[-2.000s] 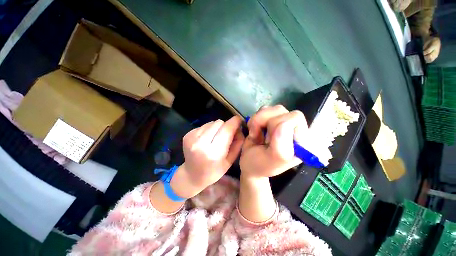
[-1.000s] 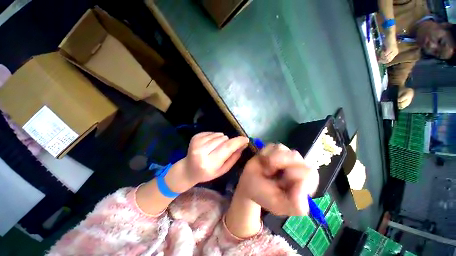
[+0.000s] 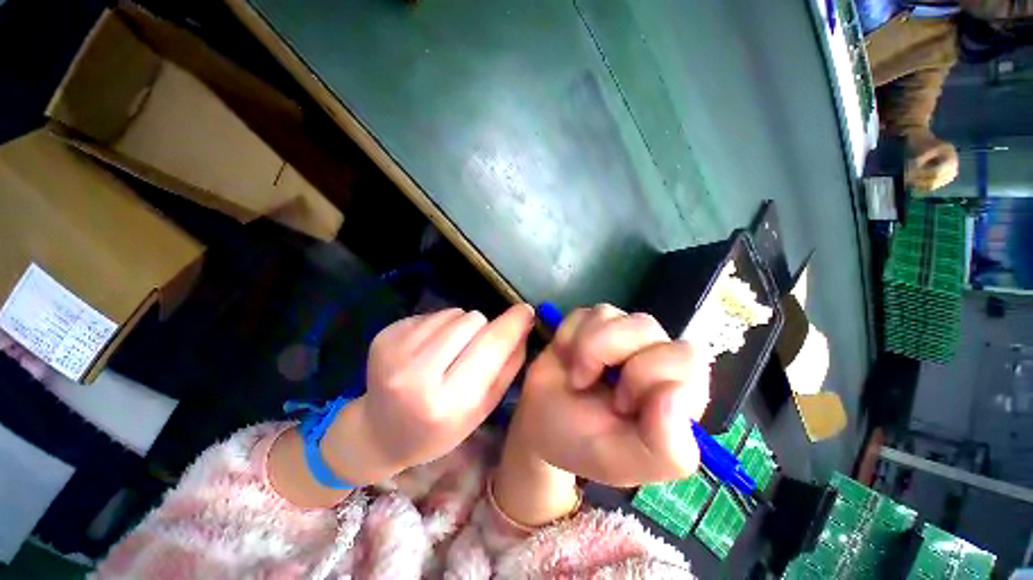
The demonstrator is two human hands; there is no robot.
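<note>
A blue pen (image 3: pixel 723 459) passes through my right hand (image 3: pixel 612 397), which is closed around it; its blue end shows above the fist and its dark tip points down right. My left hand (image 3: pixel 440 380), with a blue wrist strap (image 3: pixel 324 444), has its fingertips pinched together close to the pen's upper end. Whether a small part sits between those fingertips cannot be told. A black bin (image 3: pixel 750 360) with pale small parts (image 3: pixel 728 312) stands just beyond my right hand. A green circuit board panel (image 3: pixel 725 519) lies below the bin, partly hidden by my hand and the pen.
An open cardboard tray (image 3: pixel 818 416) lies behind the bin. Stacked green boards (image 3: pixel 927 278) stand at far right, more panels (image 3: pixel 855 532) at lower right. Cardboard cartons (image 3: pixel 85 215) are left, below the bench edge (image 3: pixel 391 170). Another person's hand (image 3: pixel 931 164) shows at upper right.
Over the last second the view has shifted, moving the cartons left and down in the picture. My right hand still holds the pen, and both hands have stayed close together.
</note>
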